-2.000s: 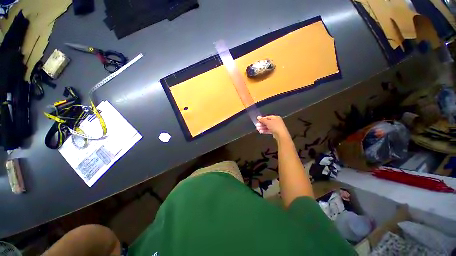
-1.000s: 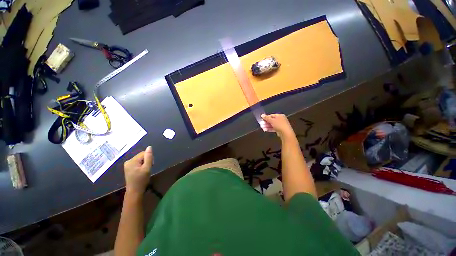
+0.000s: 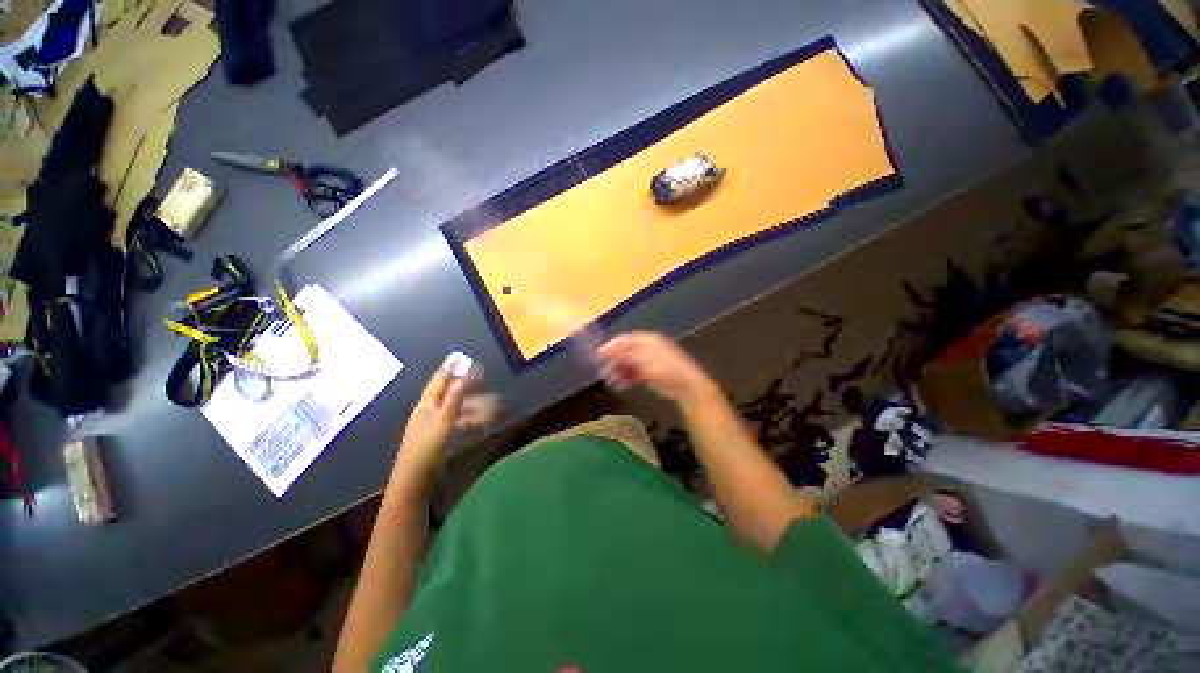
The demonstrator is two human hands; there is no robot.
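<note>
The tan card pattern (image 3: 776, 145) lies on larger dark fabric (image 3: 595, 155), whose border shows around it. An oblong silvery and dark weight (image 3: 687, 179) sits on the pattern. My right hand (image 3: 648, 364) is at the table's front edge, closed on the end of the clear ruler (image 3: 569, 320). The ruler is blurred and faint, slanting over the pattern's left end near its small hole. My left hand (image 3: 434, 410) holds the white chalk (image 3: 457, 364) between thumb and fingers, left of the fabric; its other fingers are blurred.
Left on the table (image 3: 395, 289): shears (image 3: 296, 175), cream block (image 3: 188, 203), white measuring strip (image 3: 340, 213), tape measure (image 3: 198, 356), printed sheet (image 3: 316, 418) and pale block (image 3: 88, 480). Dark fabric pieces (image 3: 401, 55) lie at the far side. Scraps and bags cover the floor.
My left hand has come in and taken the chalk from the table. My right hand has moved left with the ruler, from the pattern's middle towards its left end. The weight has stayed on the pattern.
</note>
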